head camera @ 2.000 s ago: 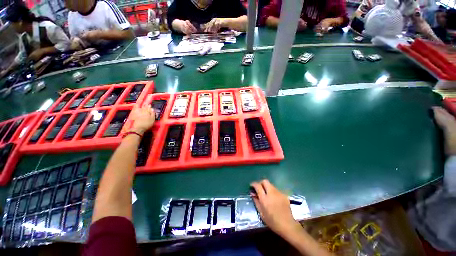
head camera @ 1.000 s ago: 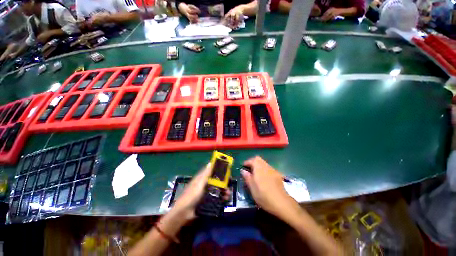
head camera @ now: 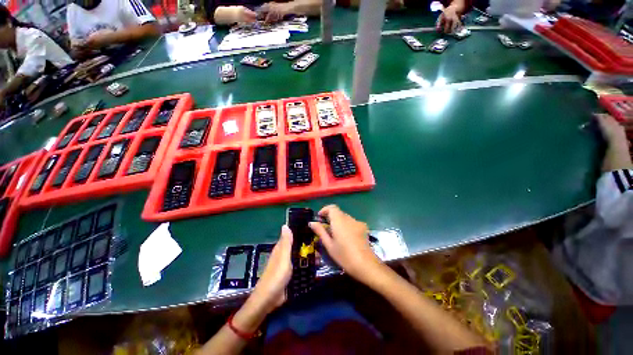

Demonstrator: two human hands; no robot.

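My left hand (head camera: 277,269) holds a black keypad phone (head camera: 301,274) upright over the table's near edge. A small yellow piece (head camera: 307,249) lies across the phone's middle, below its dark screen end. My right hand (head camera: 345,239) is at the phone's right side, fingertips close to the screen, with a small dark tool (head camera: 321,220) between them; its tip is too small to make out. The lens sheet (head camera: 216,286) lies behind my left hand, with two black-framed screen windows (head camera: 237,267) showing and the rest hidden.
A red phone tray (head camera: 260,200) holds black phones, unfinished phones (head camera: 266,120) and a paper slip (head camera: 230,126). More trays stand left. A fuller lens sheet (head camera: 62,267) and white paper (head camera: 158,254) lie left. Yellow frames (head camera: 499,276) are heaped below the edge. A pole (head camera: 366,59) stands beyond.
The yellow frame no longer surrounds the phone's screen end; only a small yellow piece shows at its middle. My right hand has moved from beside the phone onto it. The view has shifted.
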